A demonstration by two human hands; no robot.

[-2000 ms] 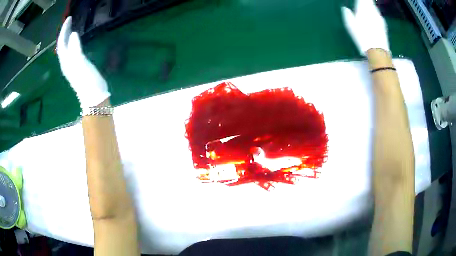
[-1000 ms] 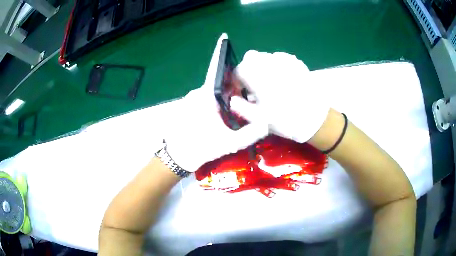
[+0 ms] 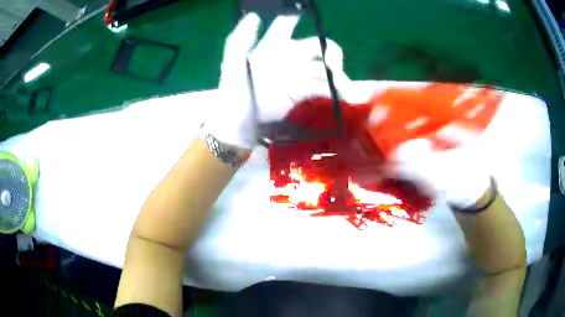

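My left hand (image 3: 272,80), in a white glove, holds a black phone frame (image 3: 330,77) up in front of me; the frame's window is open and the glove and red pile show through it. My right hand (image 3: 433,170), gloved and blurred, is low at the right side of the pile. A blurred orange-red film piece (image 3: 427,117) shows at its fingers, seemingly held. The pile of red film pieces (image 3: 310,179) lies on the white cover (image 3: 148,142) below the frame; its upper part is partly hidden by the frame and my hands.
Another black frame (image 3: 162,60) lies on the green belt (image 3: 204,37) at the upper left, with a smaller-looking one (image 3: 41,100) farther left. A black tray with a red edge (image 3: 133,13) is at the top. A yellow-green fan (image 3: 13,193) stands at the left edge.
My hands, together around a frame a second ago, have come apart. The left holds an open-windowed frame; the right has moved right with red film at its fingers. The view has shifted slightly.
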